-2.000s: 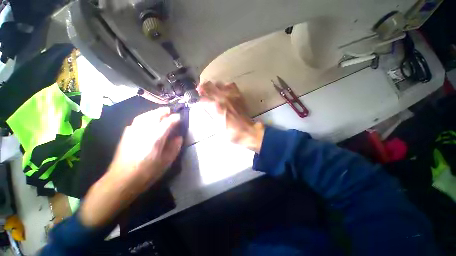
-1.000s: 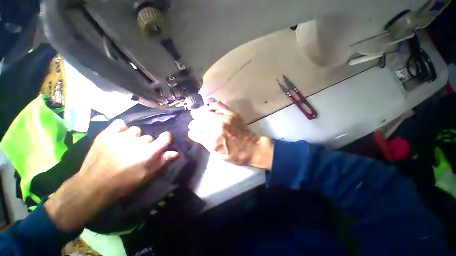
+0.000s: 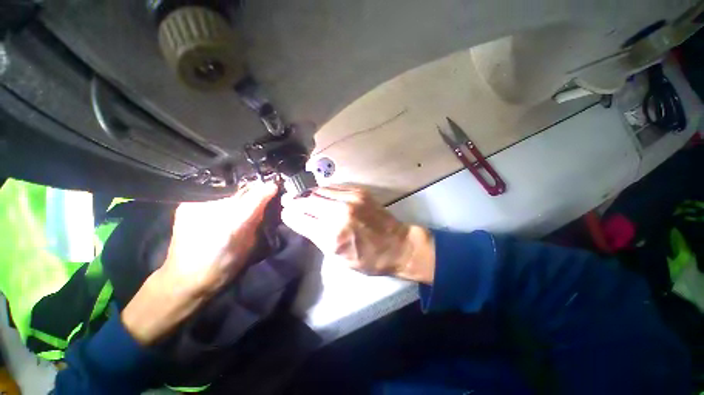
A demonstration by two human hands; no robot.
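The dark garment cloth (image 3: 258,289) lies bunched under and in front of the needle area (image 3: 289,166) of the sewing machine. My left hand (image 3: 204,247) is over the cloth, its fingertips in bright glare just left of the needle area. My right hand (image 3: 359,231) has its fingers bent together just below the ridged dark knob (image 3: 300,183). The fingertips of both hands almost meet; whether they pinch cloth or thread cannot be seen. The needle and presser foot are hidden. A fine dark thread (image 3: 363,133) runs over the beige bed to the right.
Red-handled snips (image 3: 477,160) lie across the bed's edge. A small round spotted piece (image 3: 325,167) shows beside the needle area. Black scissors (image 3: 664,104) are at the far right. A ridged tension knob (image 3: 199,48) juts from the machine head. Neon green cloth (image 3: 35,254) lies left.
The view has moved closer to the machine head. My left hand has come right and up to the needle area, beside my right hand. The round spotted piece now shows more clearly.
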